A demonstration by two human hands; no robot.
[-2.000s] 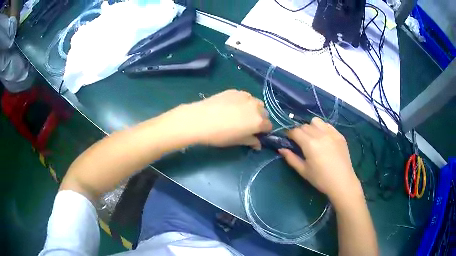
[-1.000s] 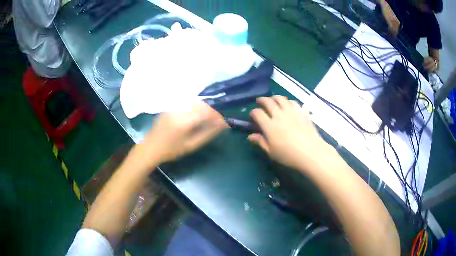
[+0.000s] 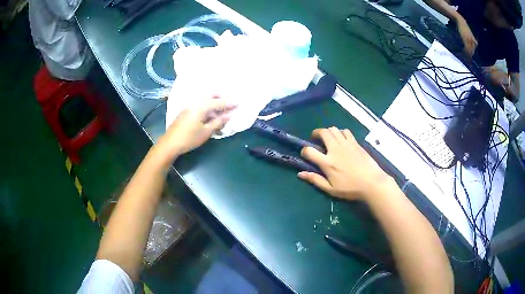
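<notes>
Two black pens lie side by side on the green bench, tips to the left: an upper pen [image 3: 282, 135] and a lower pen [image 3: 276, 155]. My right hand [image 3: 342, 166] is over their rear ends, thumb and fingers around the lower pen's rear; the hand hides both rear ends. My left hand [image 3: 198, 126] is at the front edge of a crumpled white cloth or bag [image 3: 224, 74], fingers bent; whether it grips anything is unclear. More black pens [image 3: 311, 96] lie against the cloth's right side. Another black pen [image 3: 351, 248] lies partly behind my right forearm.
A pale-blue cylinder [image 3: 292, 39] stands by the cloth. Clear filament coils [image 3: 135, 69] lie left of it. A black box [image 3: 469, 129] with many cables is on a white panel [image 3: 403, 123]. Small pale scraps [image 3: 300, 247] lie on the bench. A person's hands are at top right; a red stool [image 3: 72, 115] is left.
The view has swung left since the first frame. My left hand has moved away from the pen onto the cloth's edge. Two pens now lie side by side at my right hand.
</notes>
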